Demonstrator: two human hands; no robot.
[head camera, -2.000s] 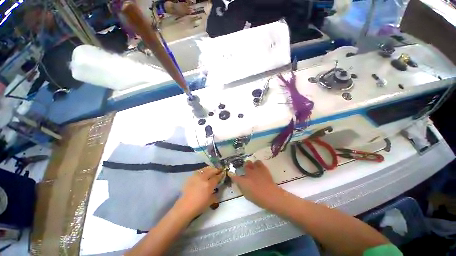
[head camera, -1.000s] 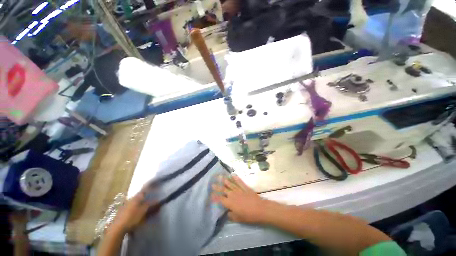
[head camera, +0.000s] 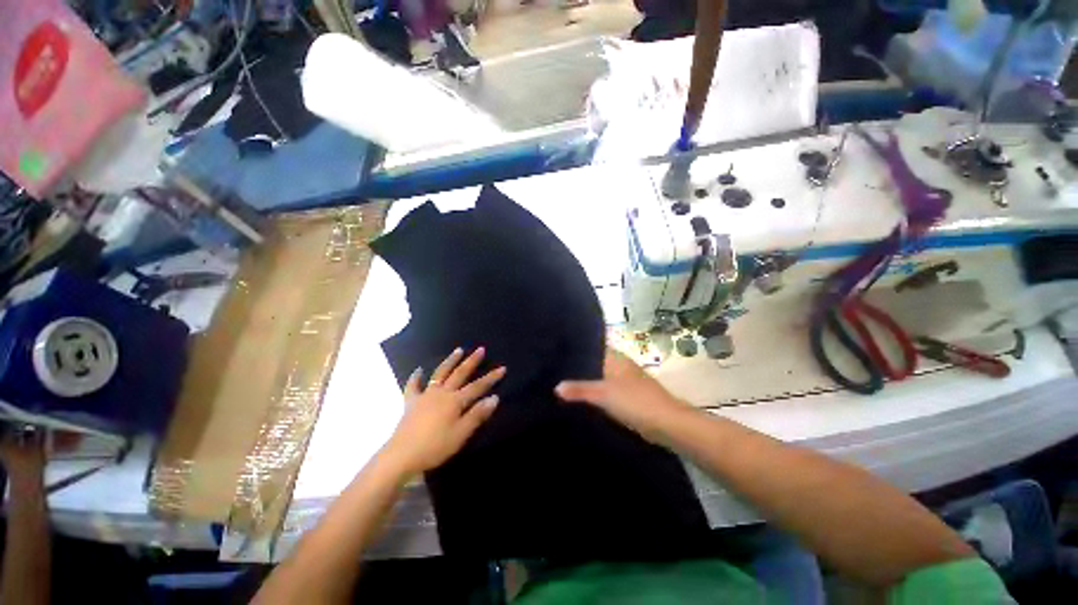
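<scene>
A black garment panel (head camera: 508, 296) lies black side up on the white table left of the sewing machine, and its lower part hangs over the front edge towards my lap. My left hand (head camera: 449, 408) rests palm down on the panel, fingers spread. My right hand (head camera: 621, 396) is at the panel's right edge, with one digit pointing left over the cloth; its other fingers are partly hidden, so a grip cannot be told. The white machine head (head camera: 686, 266) stands just right of the panel, the cloth apart from the needle area.
Red and dark green handled scissors (head camera: 875, 343) and red-brown snips (head camera: 963, 357) lie under the machine arm. Purple thread (head camera: 910, 195) hangs on the arm. Taped cardboard (head camera: 254, 355) and a blue box (head camera: 95, 355) are at the left. A wooden rod (head camera: 706, 59) stands behind the head.
The panel showed its grey side with dark strips; now its black side is up. It has moved from the needle to the table's left part. Both hands have left the needle area.
</scene>
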